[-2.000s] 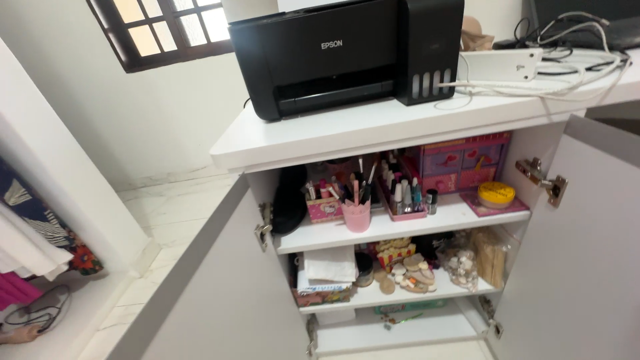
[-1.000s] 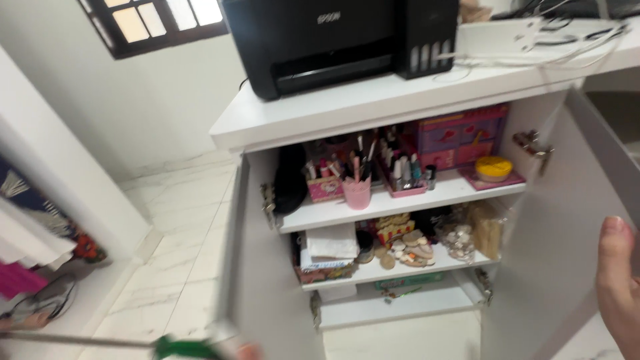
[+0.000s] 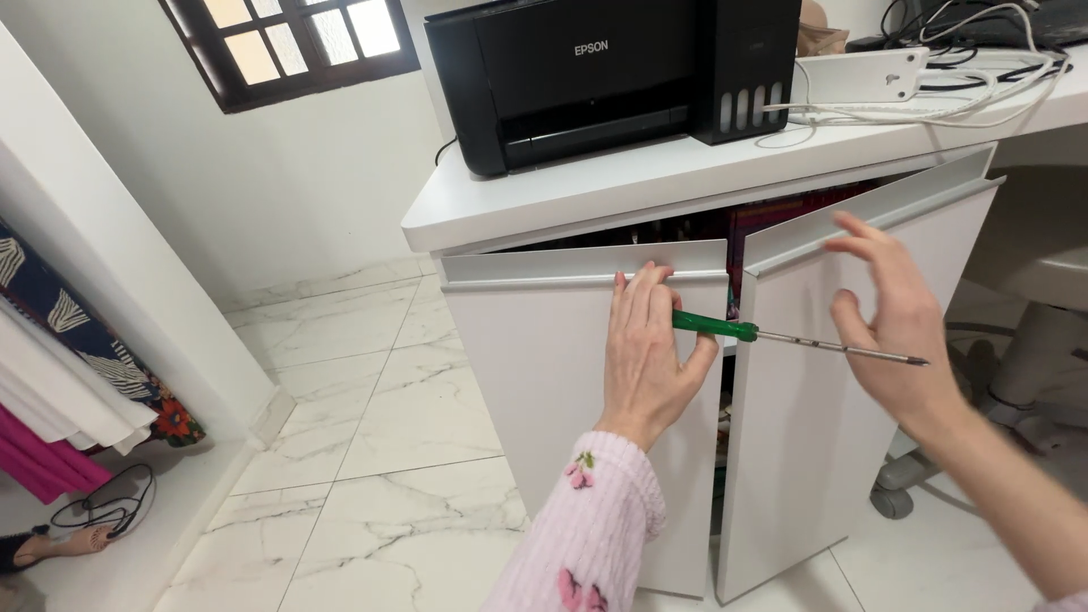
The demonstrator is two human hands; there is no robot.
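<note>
A screwdriver with a green handle (image 3: 712, 325) is held in my left hand (image 3: 648, 348), between thumb and palm, its metal shaft pointing right. The fingers of that hand rest on the metal edge pull of the left white cabinet door (image 3: 569, 382), which stands slightly ajar. My right hand (image 3: 892, 331) is at the right cabinet door (image 3: 799, 425), fingers apart and holding nothing; whether it touches the door is unclear. That door is ajar too, angled outward. Through the gap between the doors, only slivers of the cabinet's contents show.
On the white countertop (image 3: 476, 208) stand a black Epson printer (image 3: 595, 76), a white power strip (image 3: 867, 76) and tangled cables. A wheeled chair (image 3: 1020, 340) is at the right. Hanging clothes (image 3: 76, 365) and a cable lie left of the marble-look floor (image 3: 382, 408).
Both cabinet doors stood wide open, showing the shelves; they have swung nearly closed. Both hands have come to the doors, the left with the screwdriver.
</note>
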